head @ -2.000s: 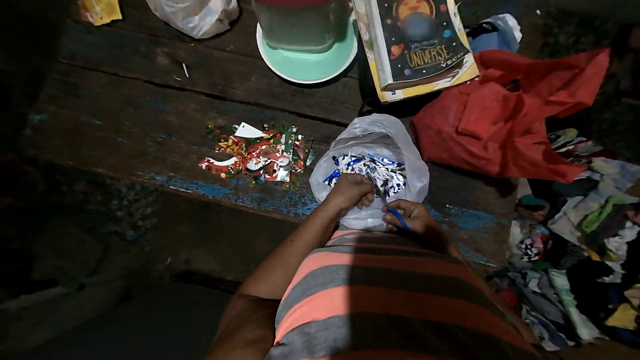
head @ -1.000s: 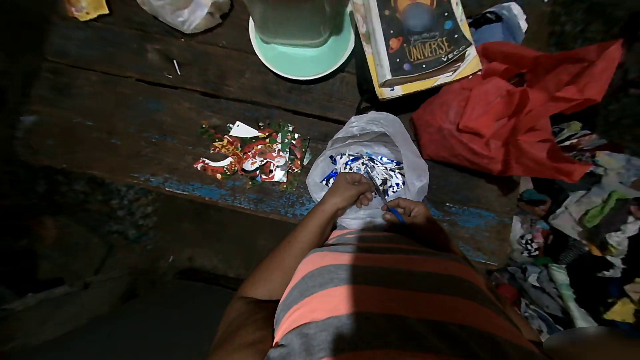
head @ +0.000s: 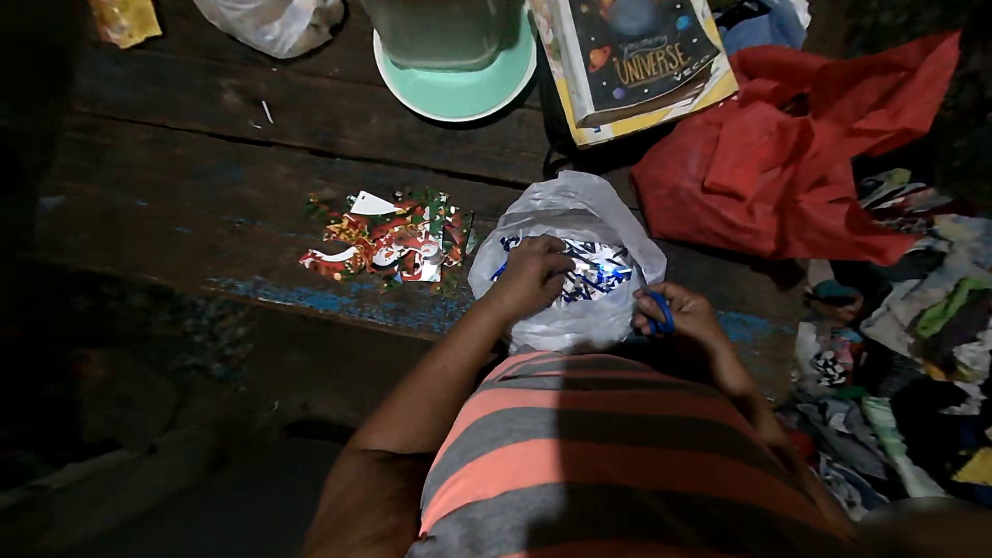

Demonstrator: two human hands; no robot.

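A white plastic bag (head: 573, 325) stands with its mouth spread near the wooden table's edge, filled with small blue, silver and white foil or paper cuttings (head: 597, 271). My left hand (head: 539, 275) lies over the cuttings at the left of the mouth, fingers curled down; whether it pinches any is hidden. At the bag's right rim my right hand (head: 678, 310) holds blue-handled scissors (head: 660, 313), the blades pointing up and hard to make out. Left of the bag, a flat pile of red, green and white printed paper cut-outs (head: 387, 244) lies on the table (head: 155, 186).
Behind the bag are a clear container (head: 442, 39) on a mint-green plate (head: 457, 101), stacked books (head: 643, 62) and a whitish plastic bag (head: 275, 23). A red bag (head: 736, 170) lies at right, beside a heap of fabric scraps (head: 907, 333). A yellow wrapper (head: 128, 22) is far left.
My right hand, with the scissors, has moved right, away from my left hand to the bag's rim. My left hand has shifted slightly over the cuttings.
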